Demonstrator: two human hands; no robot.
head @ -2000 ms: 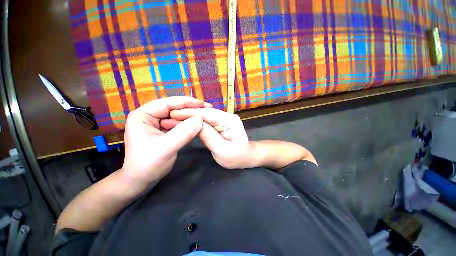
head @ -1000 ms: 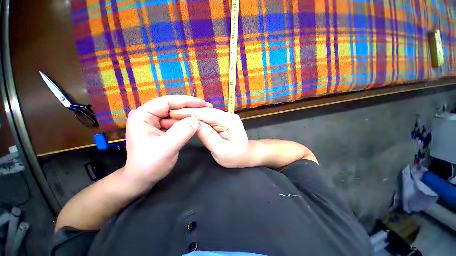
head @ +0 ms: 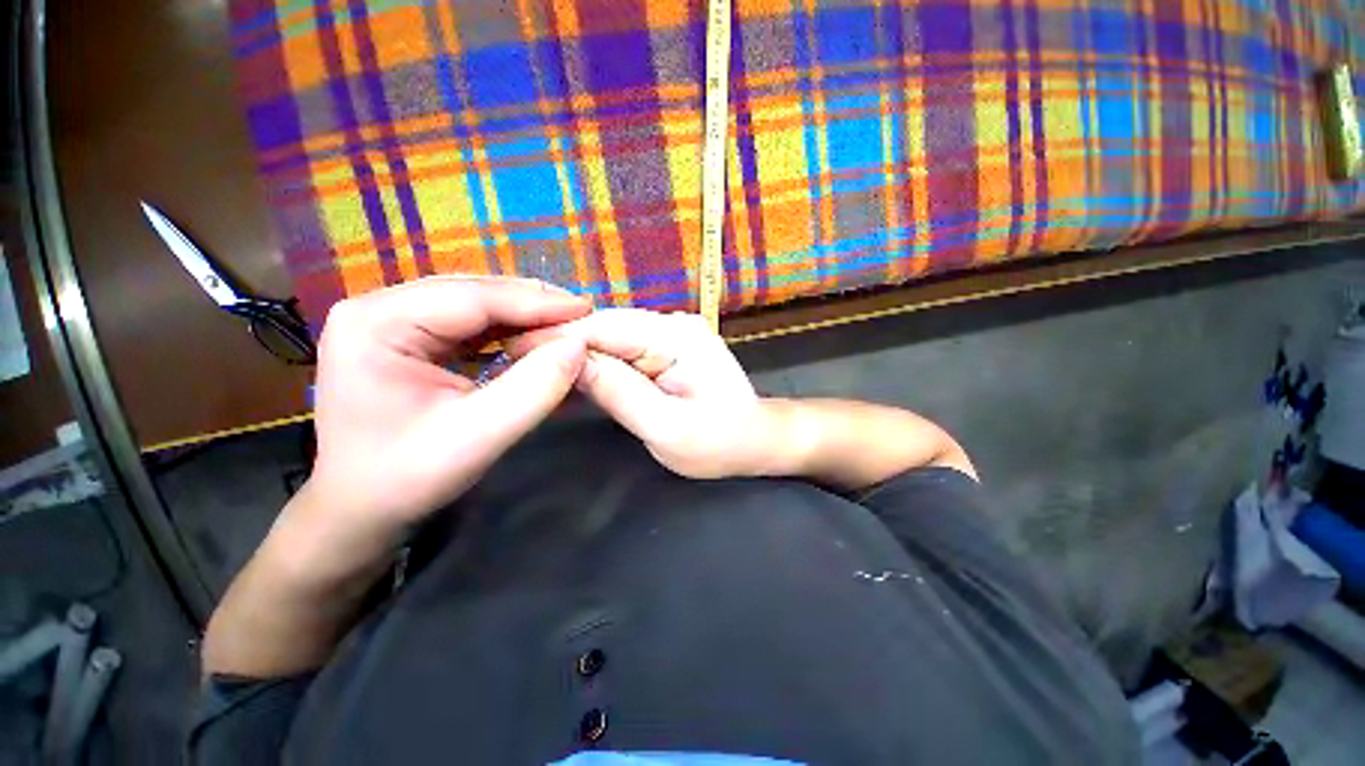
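Observation:
My left hand [head: 434,382] and my right hand [head: 674,392] meet at their fingertips in front of my chest, near the table's near edge. The thumb and fingers of each are pinched together. Whether they hold something small between the tips cannot be seen. Beyond them the plaid fabric [head: 853,142] lies on the brown table [head: 150,352]. The yardstick [head: 716,165] lies across the fabric, its near end just beyond my right hand. Fabric shears [head: 225,287] lie on the brown tabletop left of the fabric, handles partly hidden near my left hand.
A metal rail [head: 83,359] crosses the table at the far left. A yellowish block [head: 1340,123] lies on the fabric at the far right. On the grey floor at the right are a pale bundle [head: 1269,557] and a box [head: 1231,666]. Grey tubes [head: 75,681] show at the lower left.
My left hand has moved slightly left and opened wider between thumb and forefinger; the fingertips still meet. The thin thread-like thing above them no longer shows. The view has shifted slightly left.

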